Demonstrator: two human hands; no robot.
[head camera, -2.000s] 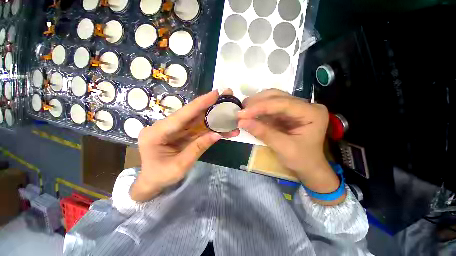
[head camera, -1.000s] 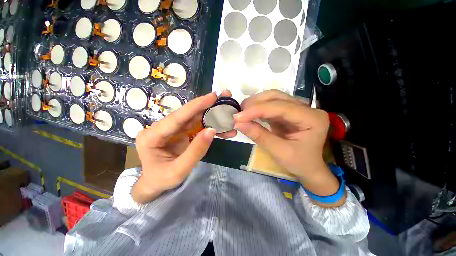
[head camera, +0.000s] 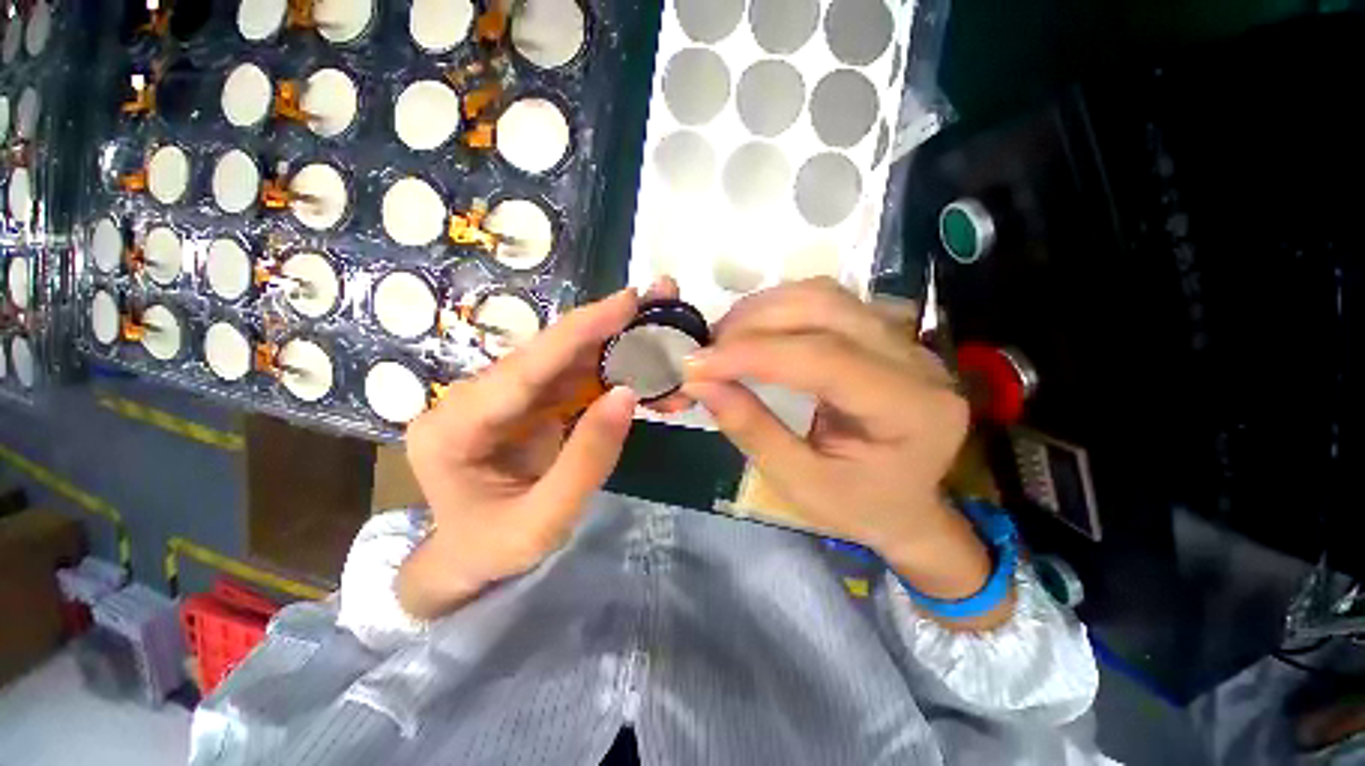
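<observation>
My left hand (head camera: 517, 442) holds a round display module (head camera: 653, 353) by its rim between thumb and fingers, in front of my chest. The module has a black rim, and a grey disc face shows on it. A bit of orange shows behind my left fingers. My right hand (head camera: 846, 404) has thumb and forefinger pinched at the right edge of the grey disc; whether the disc is fully down on the module cannot be told. The white adhesive sheet (head camera: 654, 237) with rows of grey circles lies behind my hands.
A clear blister tray (head camera: 364, 154) with modules in rows is at the left, another at the far left. At right is a black machine (head camera: 1198, 329) with a green button (head camera: 967, 231) and red button (head camera: 999, 383). A tan block (head camera: 767, 503) sits at the bench edge.
Both hands and the module have shifted slightly left. The right fingers stay at the disc's right edge. The module's black rim shows a little differently at the top.
</observation>
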